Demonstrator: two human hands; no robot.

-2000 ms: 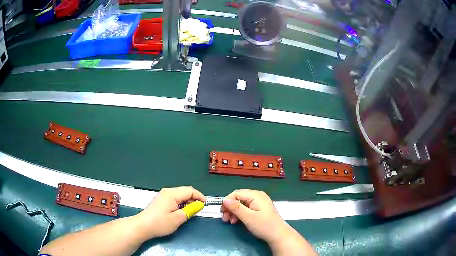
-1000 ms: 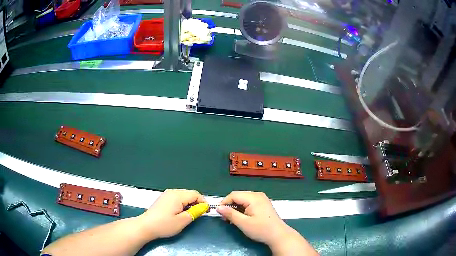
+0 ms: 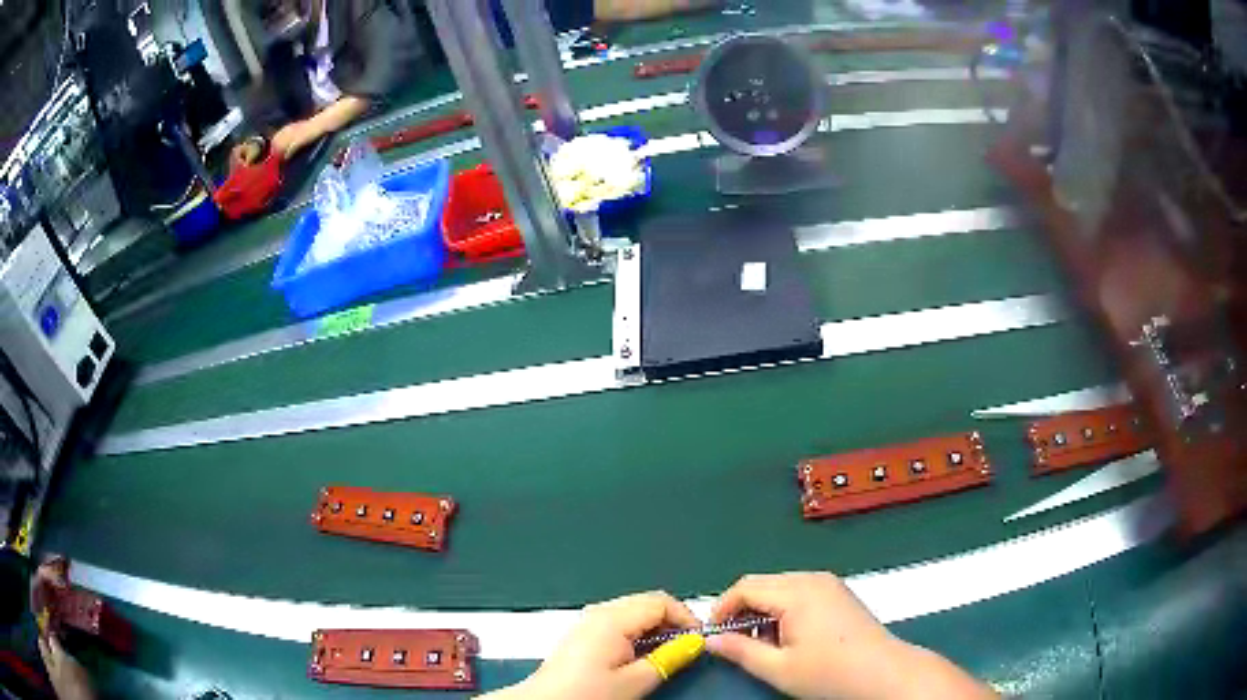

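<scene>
A thin toothed part strip [image 3: 704, 630] is held between both hands at the bottom middle, over the pale stripe. My left hand [image 3: 615, 654], with a yellow finger cot [image 3: 676, 656], grips its left part. My right hand [image 3: 807, 632] grips its right part; the fingers hide some of it. A red-brown fixture [image 3: 394, 658] lies left of my hands. Another fixture [image 3: 383, 517] lies above it, and one [image 3: 896, 475] lies to the right. A further fixture [image 3: 1087, 435] sits between the pale guide blades [image 3: 1087, 487].
A flat black box [image 3: 725, 301] lies mid-belt, with a metal post [image 3: 513, 151], blue bin [image 3: 367, 246] and red bin [image 3: 481, 215] behind. A round black head [image 3: 759, 96] stands farther back. A red-brown machine is right. Another person's hand [image 3: 58, 636] holds a fixture at far left.
The view has turned left and tilted, showing the control box and other people. The belt fixtures have moved right, the front one deeper between the blades. Both hands still hold the strip.
</scene>
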